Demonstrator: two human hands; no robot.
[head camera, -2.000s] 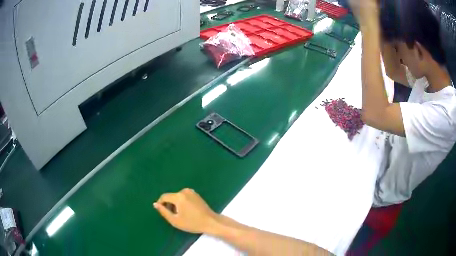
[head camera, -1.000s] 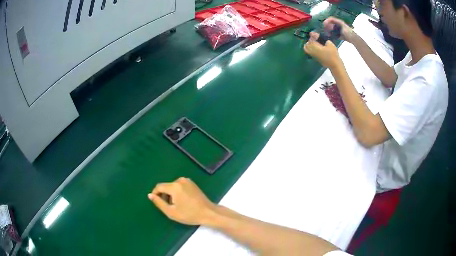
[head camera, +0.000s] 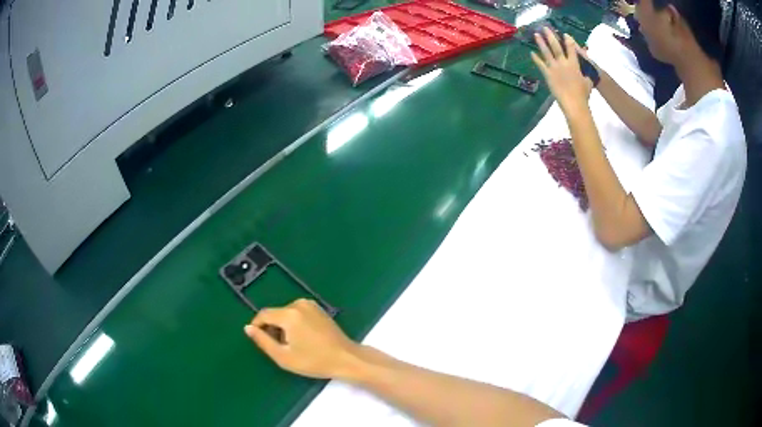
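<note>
A dark phone frame (head camera: 245, 265) lies on the green belt (head camera: 368, 200), its camera block at the far left end and its window open. My right hand (head camera: 301, 338) rests palm down over the belt beside the white mat, its fingers curled, thumb and index tips together. It covers the frame's near lower side; whether they touch, I cannot tell. No part shows between the fingertips, but a tiny one could be hidden. My left hand is out of the picture.
A neighbouring person (head camera: 685, 192) sits at the right, hands raised over the belt. A red-and-black parts pile (head camera: 564, 167) lies on the white mat (head camera: 501, 275). Another frame (head camera: 505, 77), a clear bag (head camera: 368, 48) and a red tray (head camera: 455, 29) are farther up; a white machine (head camera: 150, 83) stands left.
The near frame has moved down-left along the belt to my right hand, which has stayed nearly still. The neighbour's hands have lifted apart, and another frame now shows on the belt near them.
</note>
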